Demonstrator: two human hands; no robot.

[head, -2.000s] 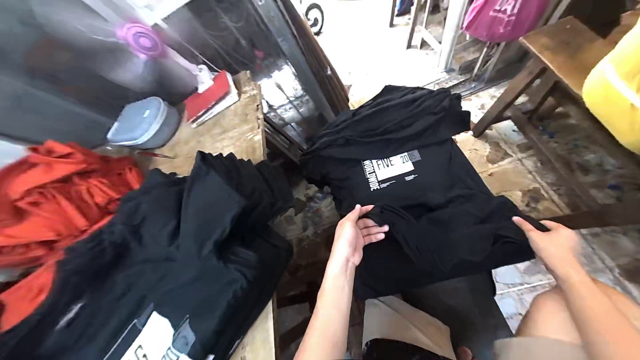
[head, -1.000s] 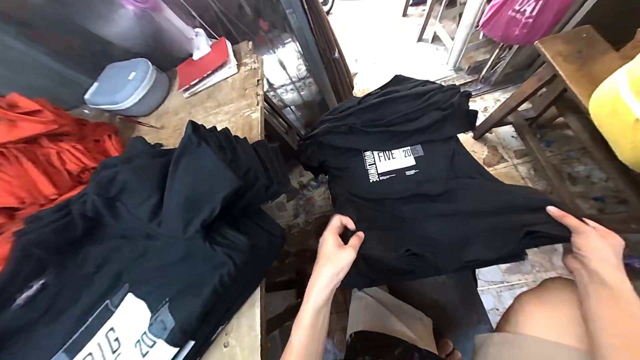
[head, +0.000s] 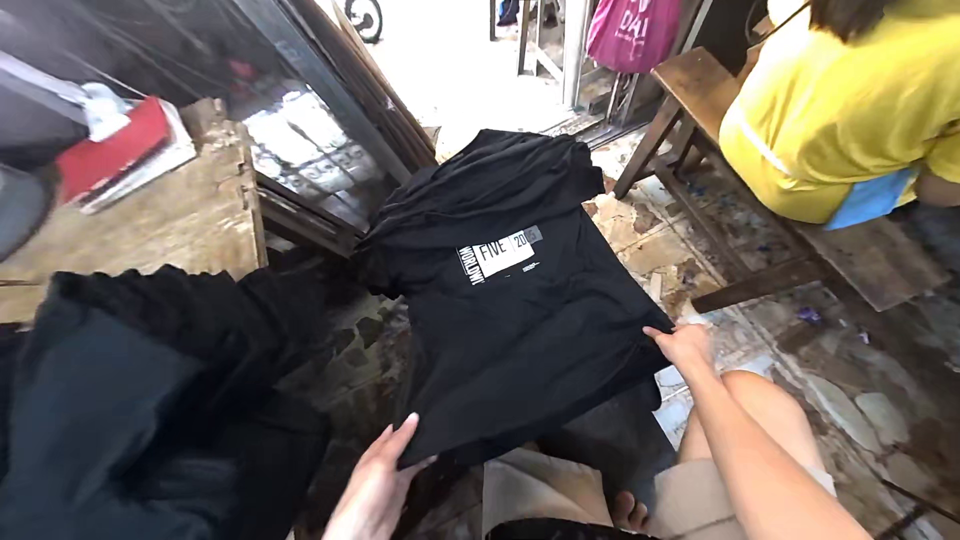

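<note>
A black T-shirt (head: 517, 337) with a white and grey chest print lies spread out in front of my knees, its collar end pointing away from me. My left hand (head: 382, 476) is at the near left corner of its hem, fingers and thumb apart around the edge; whether it grips the cloth is unclear. My right hand (head: 684, 346) pinches the hem's right corner. More black cloth is bunched under the shirt's far end. To the left, a stack of black shirts (head: 150, 390) lies at the edge of the wooden table.
The wooden table (head: 202, 202) at left bears a red booklet (head: 112, 150) and a grey container (head: 22, 210). A person in a yellow shirt (head: 847, 105) sits on a wooden bench (head: 885, 270) at right. A pink bag (head: 634, 34) hangs near the doorway, and stone tiles cover the floor.
The hem, bunched two seconds ago, is spread flatter and wider. My left hand has opened from a pinch and moved down along the cloth. The view has turned to the right.
</note>
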